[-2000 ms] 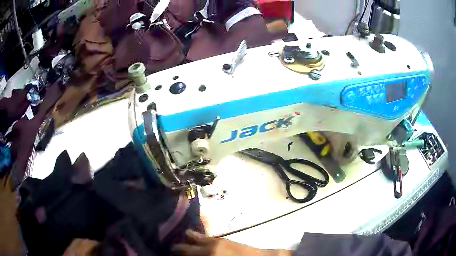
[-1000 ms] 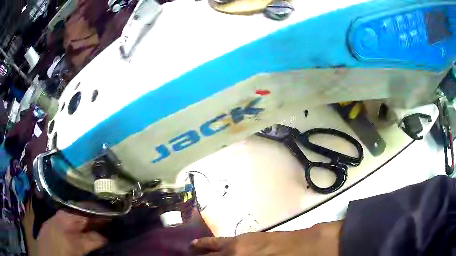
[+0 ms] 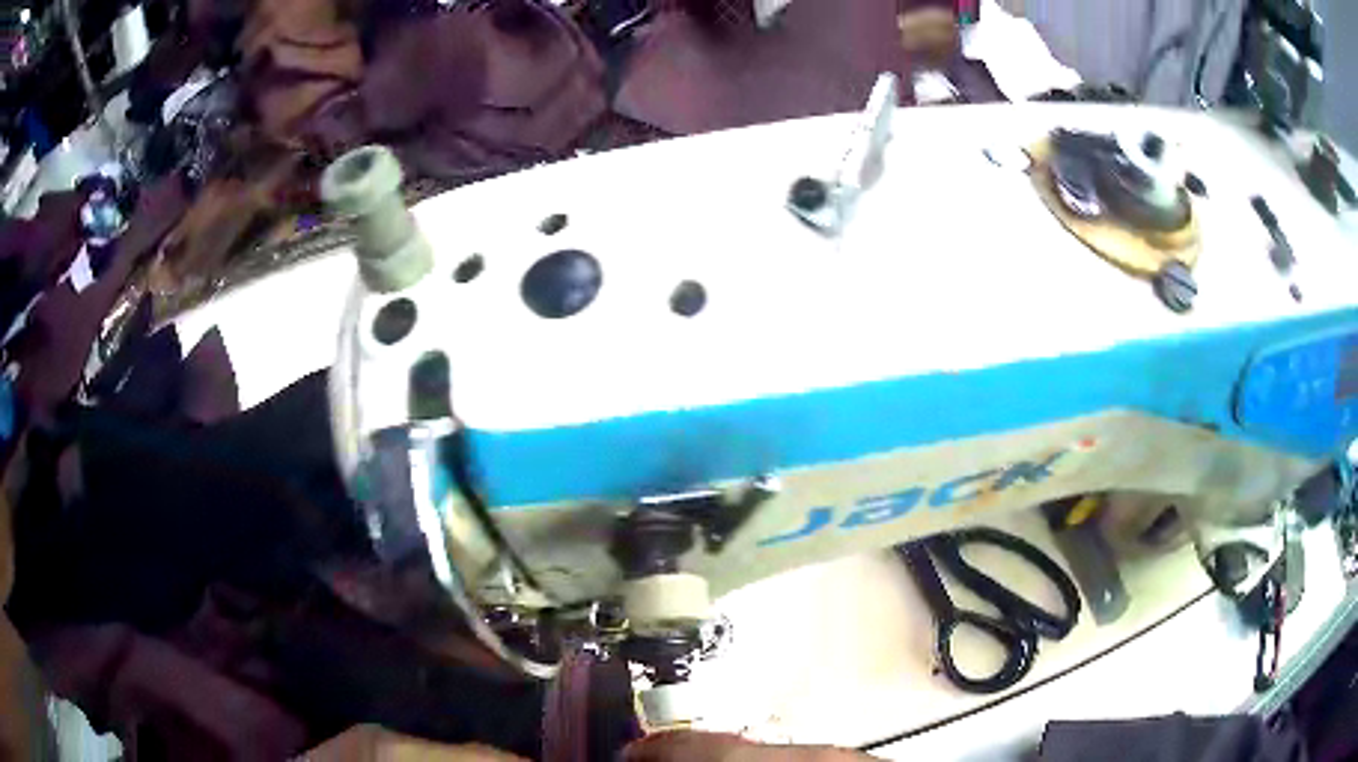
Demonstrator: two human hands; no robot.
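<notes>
Black cloth and dark maroon cloth lie left of and below the machine head's left end. A maroon strip shows beside the presser-foot area. My left hand is at the bottom edge by the cloth, mostly cut off. My right hand is low at the bottom edge, just right of the strip, also cut off. The fingertips' hold on the cloth does not show clearly. The white and blue sewing machine spans the view. The needle is hidden or too blurred to make out.
Black-handled shears lie under the machine arm, beside a yellow-and-dark tool. Small dark snips lie at the bed's right end. Maroon cut pieces are piled behind the machine. A dark sleeve shows at lower right.
The view has shifted from a close look to a wider one, so the machine sits lower and farther right than a second ago. Both hands now show less, low at the bottom edge.
</notes>
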